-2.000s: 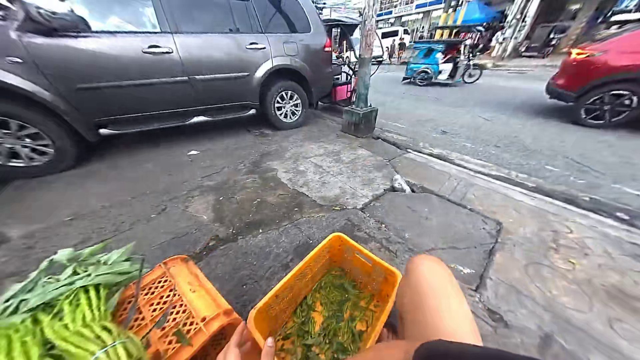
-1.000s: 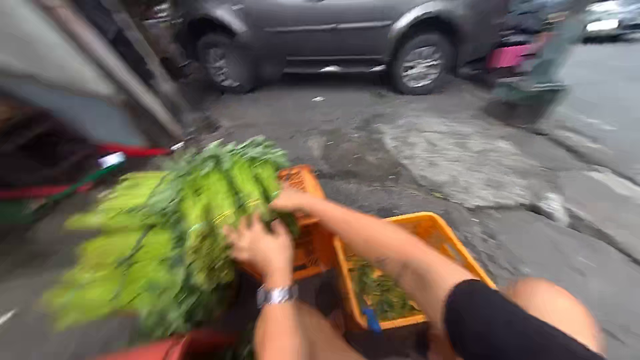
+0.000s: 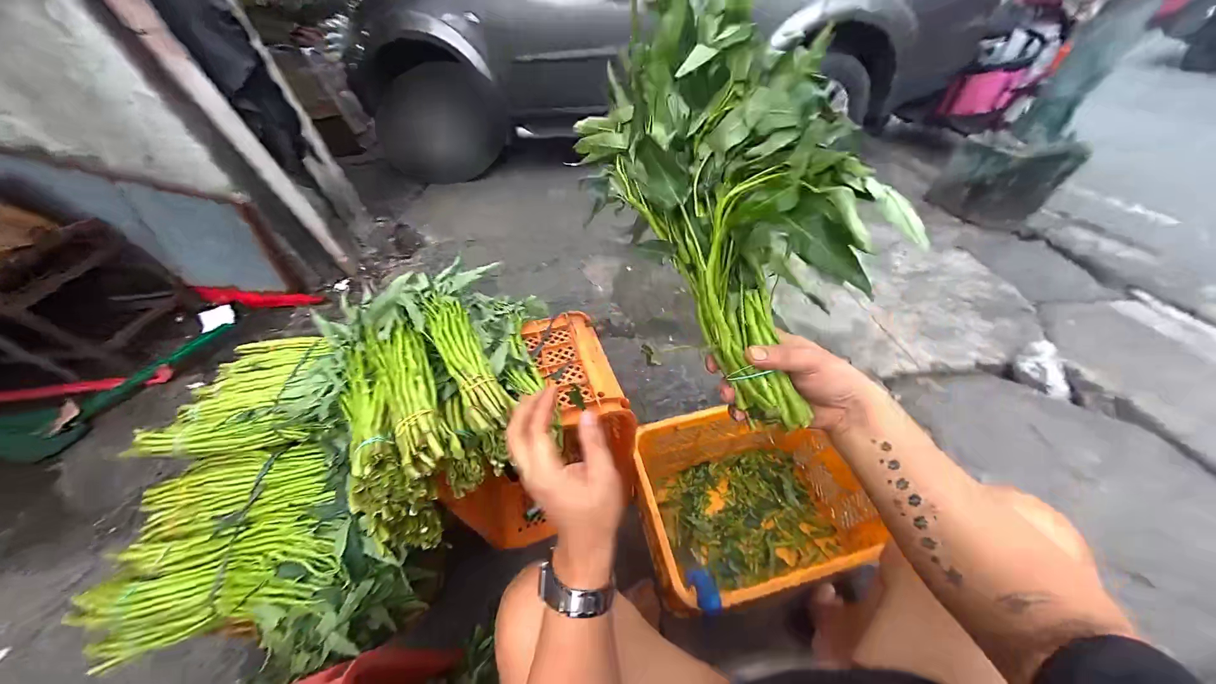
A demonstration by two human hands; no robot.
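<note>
A leafy bunch of water spinach (image 3: 712, 199), bound low on its stems, stands upright in my right hand (image 3: 807, 380). My left hand (image 3: 570, 456) holds nothing, its fingers apart, beside the tied bundles (image 3: 408, 380) lying over an orange plastic crate (image 3: 608, 380). More bundles with pale green stems (image 3: 256, 532) are stacked at the left. Below the held bunch, a yellow-orange plastic crate (image 3: 760, 594) contains loose leaves and stem bits (image 3: 750, 513). Part of the orange crate is hidden by the bundles and my left hand.
A grey vehicle (image 3: 560, 57) is parked ahead. A post with a concrete base (image 3: 1007, 176) stands at the right, near crumpled white litter (image 3: 1040, 369) on the cracked pavement. At the left are a leaning panel (image 3: 142, 218) and a green and red strip (image 3: 142, 375).
My right hand has moved from the bundles to above the yellow-orange crate, now with a bunch in it. My left hand has come off the bundles.
</note>
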